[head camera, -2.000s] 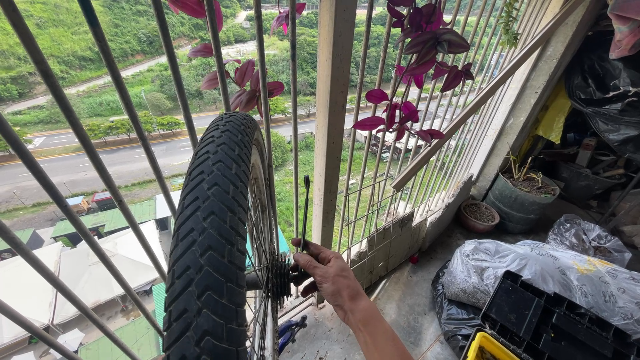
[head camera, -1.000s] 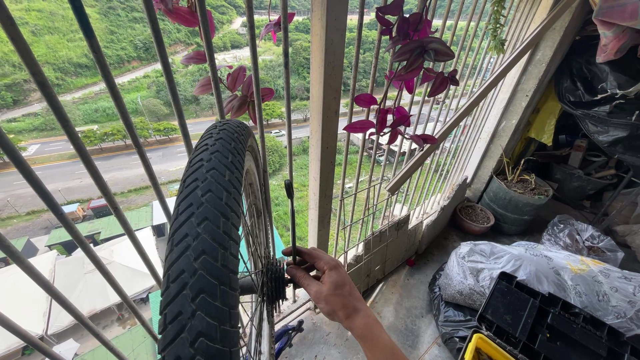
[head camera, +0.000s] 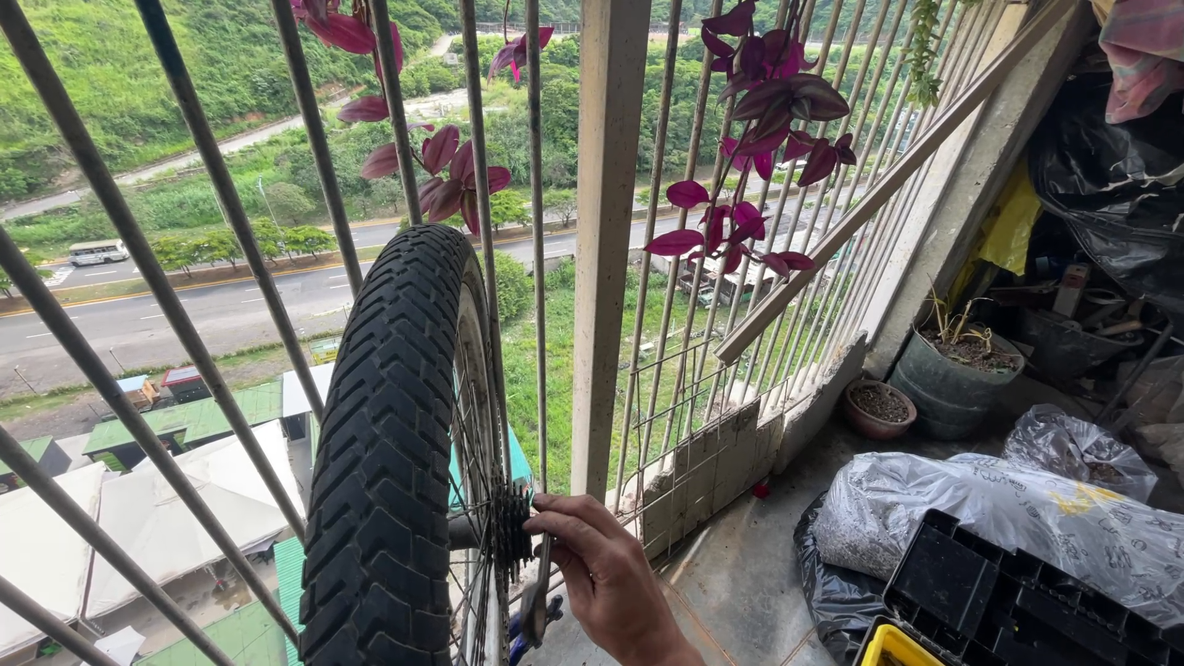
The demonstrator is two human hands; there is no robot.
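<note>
A bicycle wheel with a black knobby tyre [head camera: 384,444] stands upright close to the metal bars. On its right side, at the hub, is a rear sprocket cassette [head camera: 511,532]. My right hand [head camera: 606,578] is at the axle beside the cassette, thumb and fingers closed around the end of a dark metal wrench [head camera: 535,601], which points down. The fingers partly hide the axle end. My left hand is out of view.
A black toolbox [head camera: 1008,592] with a yellow tray lies open at lower right, beside plastic-wrapped bags [head camera: 999,518]. Plant pots [head camera: 957,379] stand by the low wall. A concrete post [head camera: 606,250] rises behind the wheel, and a wooden strip [head camera: 879,194] leans across the bars.
The wrench, which pointed up above my right hand in both earlier frames, now points down below the axle. My right hand stays near the hub.
</note>
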